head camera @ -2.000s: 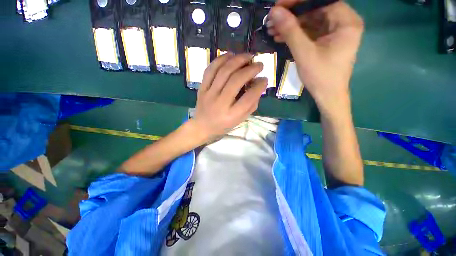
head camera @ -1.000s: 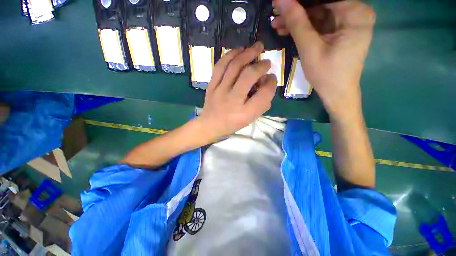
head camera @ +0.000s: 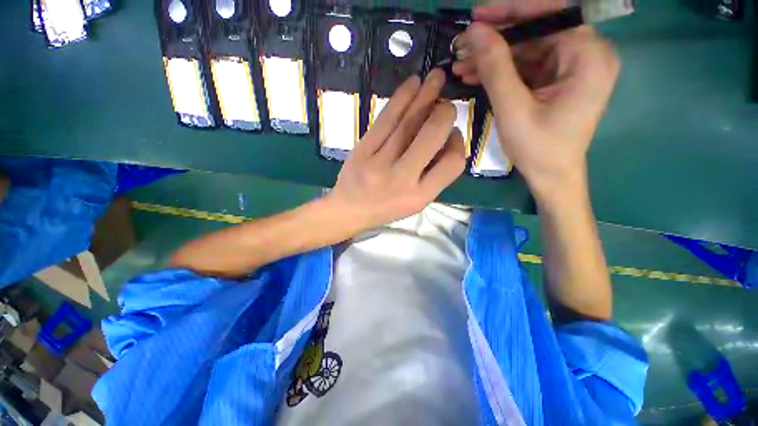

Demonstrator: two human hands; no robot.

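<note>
Black phone units stand side by side in a row on the green mat, each with a white rectangle at the near end and a pale round disc at the far end; one unit (head camera: 338,75) lies just left of my hands. My left hand (head camera: 403,154) rests on the neighbouring units (head camera: 400,71), fingertips near their middle; it holds nothing that I can see. My right hand (head camera: 544,91) grips a dark pen-like tool (head camera: 544,27), its thin tip by my left fingertips over a unit's disc end. My right hand partly hides the rightmost unit (head camera: 494,154).
More white-and-black parts (head camera: 62,21) lie at the far left of the green bench (head camera: 665,141). A dark item shows at the top right. Below are cardboard boxes (head camera: 75,279), blue bins (head camera: 716,389) and a yellow floor line. Blue cloth shows at the left edge.
The row and my hands sit slightly lower in the view than one second ago. The pen-like tool shows more fully, and my left fingertips are closer to its tip.
</note>
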